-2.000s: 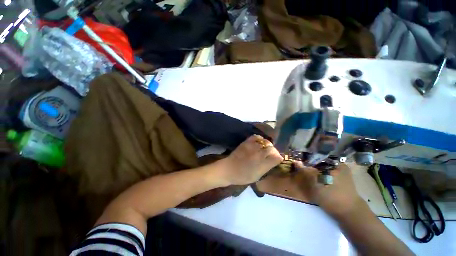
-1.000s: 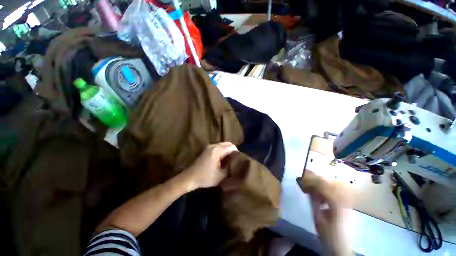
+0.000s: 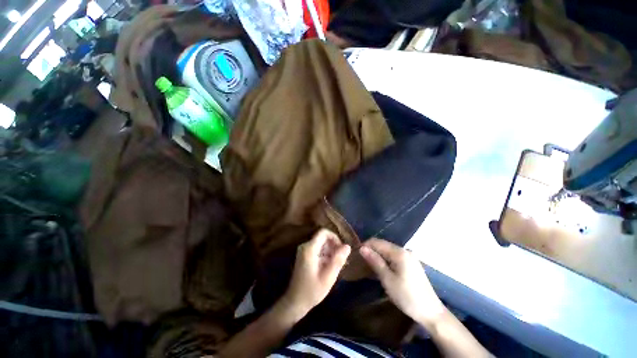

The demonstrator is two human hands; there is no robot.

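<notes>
A brown garment (image 3: 300,133) with a black panel (image 3: 391,182) joined to it lies in front of me, partly on the white table and partly over my lap. My left hand (image 3: 323,262) pinches a narrow brown edge (image 3: 340,222) of the garment between thumb and fingers. My right hand (image 3: 394,269) pinches the same edge just to the right, its fingertips close to the left ones. A thin pale line runs across the black panel. Cloth hides what lies under both hands.
The sewing machine (image 3: 608,154) stands at the right edge, its head cut off by the picture. The white table (image 3: 517,91) reaches behind the garment. A grey-white fan (image 3: 223,70) and green bottle (image 3: 195,115) are upper left. More brown cloth (image 3: 140,231) hangs at left.
The view has turned left and down, away from the machine. My right hand has come from the table to the garment. The black panel is spread wider and both hands are together at the brown edge.
</notes>
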